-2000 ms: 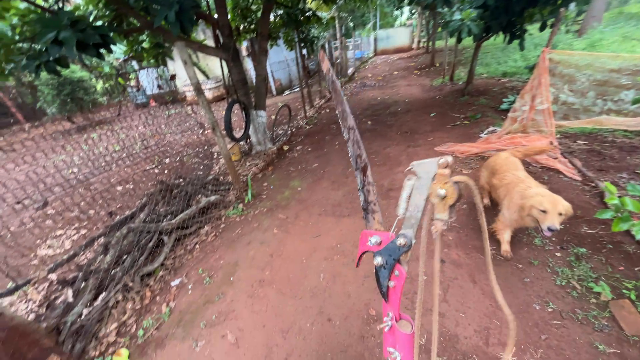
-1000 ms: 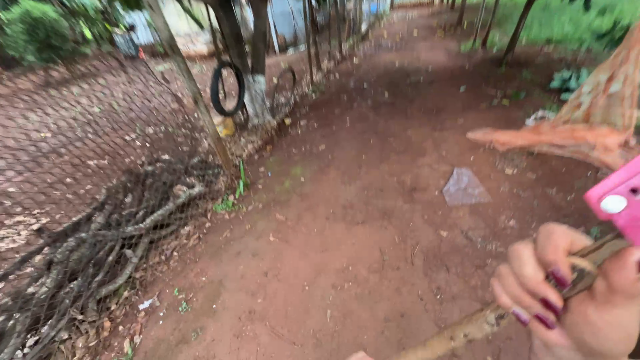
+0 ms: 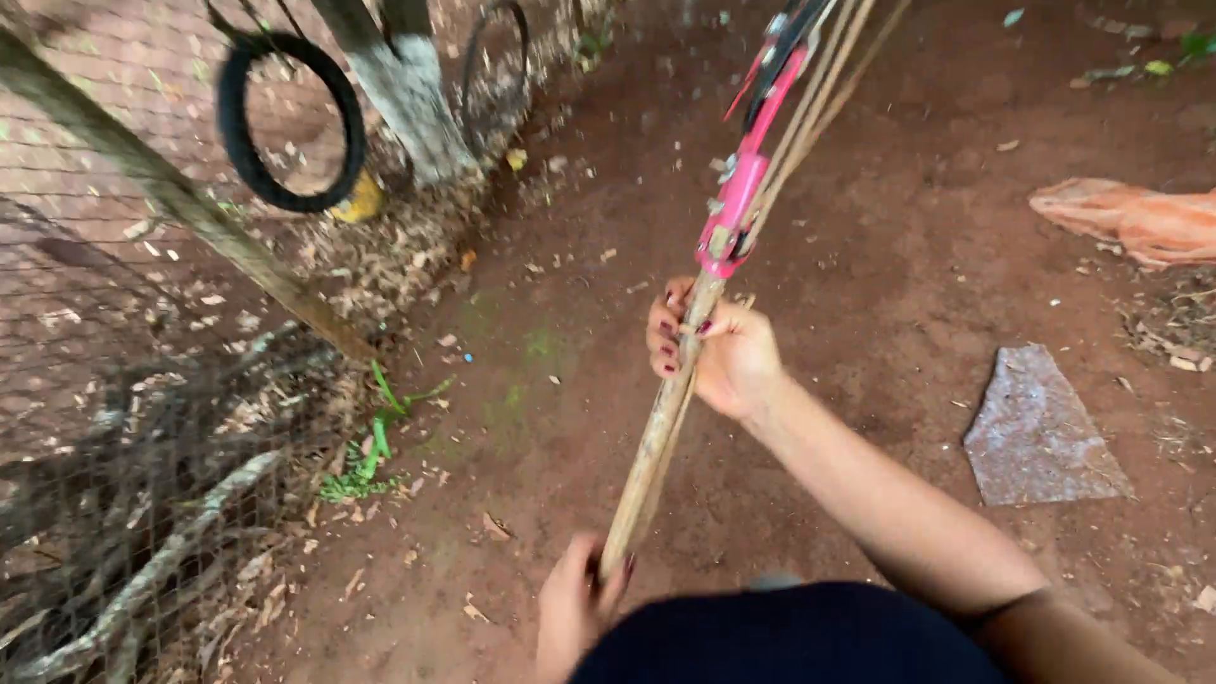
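Note:
A pole tree pruner with a pink metal head slants up through the middle of the head view. Its dark blade and upper parts run out at the top edge, and tan ropes hang along it. My right hand is wrapped around the wooden pole just below the pink socket, with rope against the pole there. Lower down, my left hand grips the pole near its visible lower end; dark clothing hides part of this hand.
Wire mesh fencing with a leaning wooden post stands at left, cut branches behind it. A black tire hangs near a white-painted trunk. A flat stone slab and orange netting lie at right on red soil.
The view has tilted down. The pruner head, upright in front two seconds ago, now leans above my hands. Both hands are now seen on the pole; the dog is out of view.

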